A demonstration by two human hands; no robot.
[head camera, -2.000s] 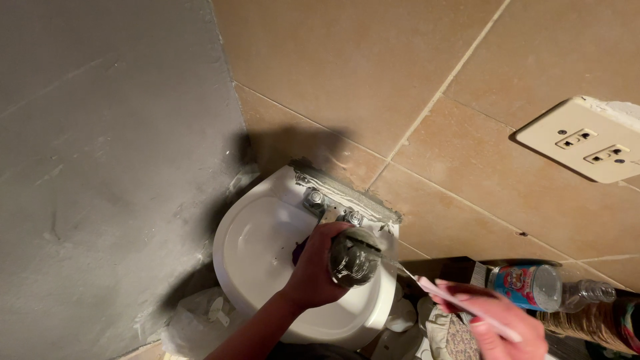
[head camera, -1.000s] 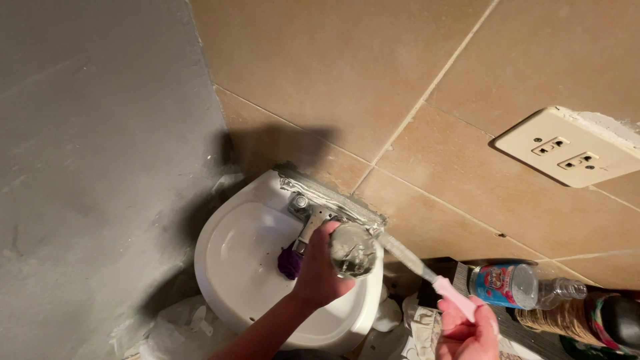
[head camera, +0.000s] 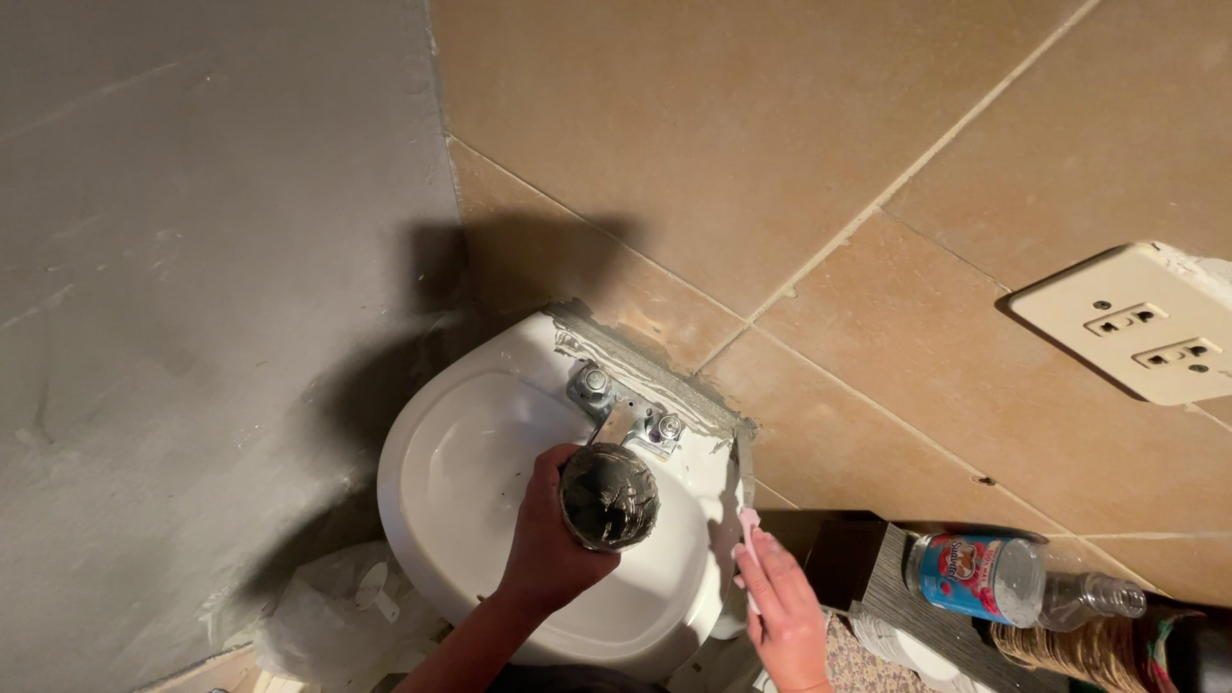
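My left hand [head camera: 553, 539] grips a round container [head camera: 609, 498] coated inside with grey paste, over the white sink [head camera: 433, 568]. In my right hand [head camera: 784, 602] is the pink handle of a putty knife [head camera: 748, 525]; its narrow blade points up at the sink's right back corner, near the wall. Wet grey cement-like paste [head camera: 654, 371] runs along the joint between the sink's back edge and the tiles. A metal faucet [head camera: 626, 414] with two handle bases stands behind the container, its spout partly hidden.
Tan tiles [head camera: 654, 115] meet a grey wall [head camera: 192, 241] at the left. An outlet plate [head camera: 1126, 322] sits on the right. A labelled plastic container [head camera: 977, 579], a clear bottle [head camera: 1092, 602] and a rope-wrapped object [head camera: 1078, 645] stand on a dark shelf [head camera: 924, 616]. A plastic bag [head camera: 327, 616] lies lower left.
The putty knife, earlier beside the container, has moved away from it to the sink's right back corner. My left hand has shifted the container down, away from the wall, and more of its inside shows.
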